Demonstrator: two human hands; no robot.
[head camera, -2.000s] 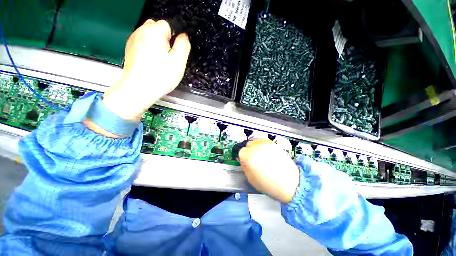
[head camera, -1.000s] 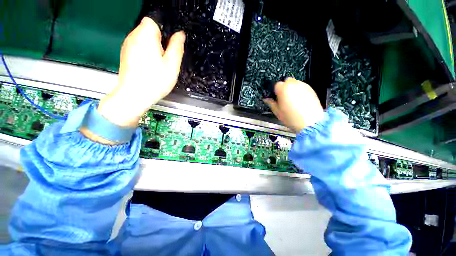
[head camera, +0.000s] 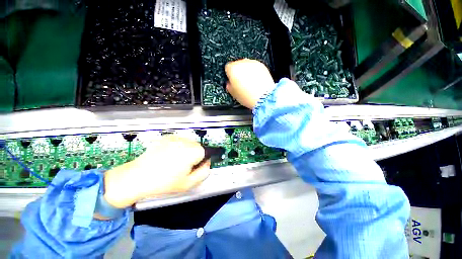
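Observation:
A strip of green circuit boards (head camera: 109, 149) lies in the pale metal rail (head camera: 152, 119). My left hand (head camera: 159, 169) is over the boards, with black at its fingertips; whether that is a held part or a fingertip cover cannot be told. My right hand (head camera: 248, 81) is at the middle bin of small green cylinders (head camera: 233, 38), fingers bent down; its fingertips are hidden. The left bin holds a heap of tiny dark cylinders (head camera: 137, 60). The right bin holds green cylinders (head camera: 319, 55).
White paper labels (head camera: 170, 14) lie on the bins. A thin blue cord (head camera: 23, 164) crosses the boards at the left. Green-covered surface (head camera: 43, 55) lies left of the bins. Dark framing with a yellow mark (head camera: 402, 38) stands at the right. A white box marked AGV (head camera: 424, 230) is at lower right.
My left hand has left the dark left bin and moved down over the boards. My right hand went from the boards to the middle bin and is still there. The view has turned and shifted right.

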